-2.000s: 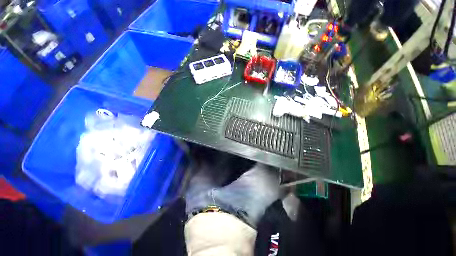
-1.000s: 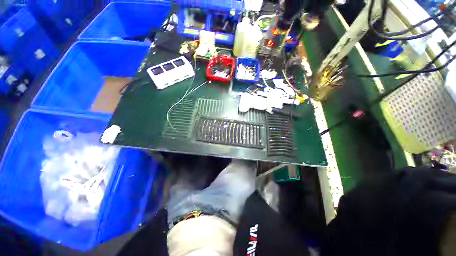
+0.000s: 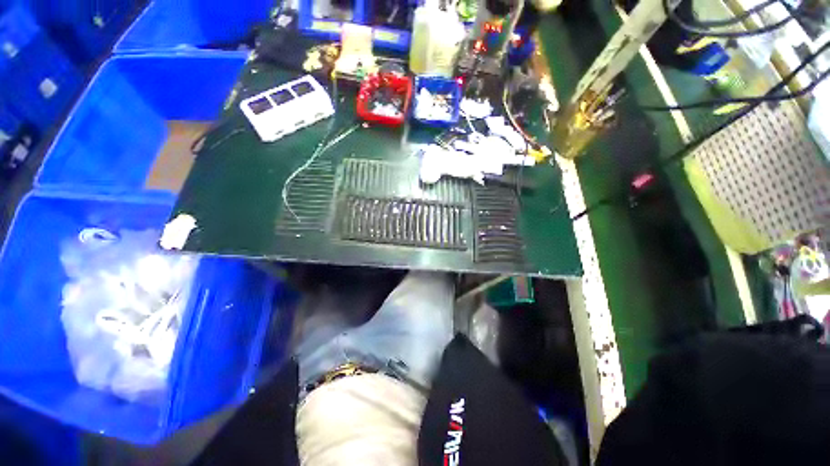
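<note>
Neither of my hands is in the picture; only dark sleeves show at the bottom left and bottom right. The green bench top [image 3: 227, 196] with black grooved patches [image 3: 403, 222] lies in front of me. A white socket outlet strip [image 3: 288, 107] with three dark square sockets lies at its back left. A thin pale lead [image 3: 293, 177] curves over the middle. A red tray [image 3: 383, 99] and a blue tray [image 3: 437, 100] of small parts stand at the back. White leads and housings [image 3: 478, 150] lie piled at the right.
A large blue bin [image 3: 32, 264] left of the bench holds clear plastic bags with white corded units [image 3: 136, 314]. Another blue bin [image 3: 86, 127] stands behind it. A translucent bottle [image 3: 435, 38] stands behind the trays. A green conveyor [image 3: 628, 300] and a brass-coloured bundle [image 3: 582, 123] are at the right.
The view has turned, so the bench has shifted left and slightly up in the picture. The things on the bench keep their places. No hand has come into view.
</note>
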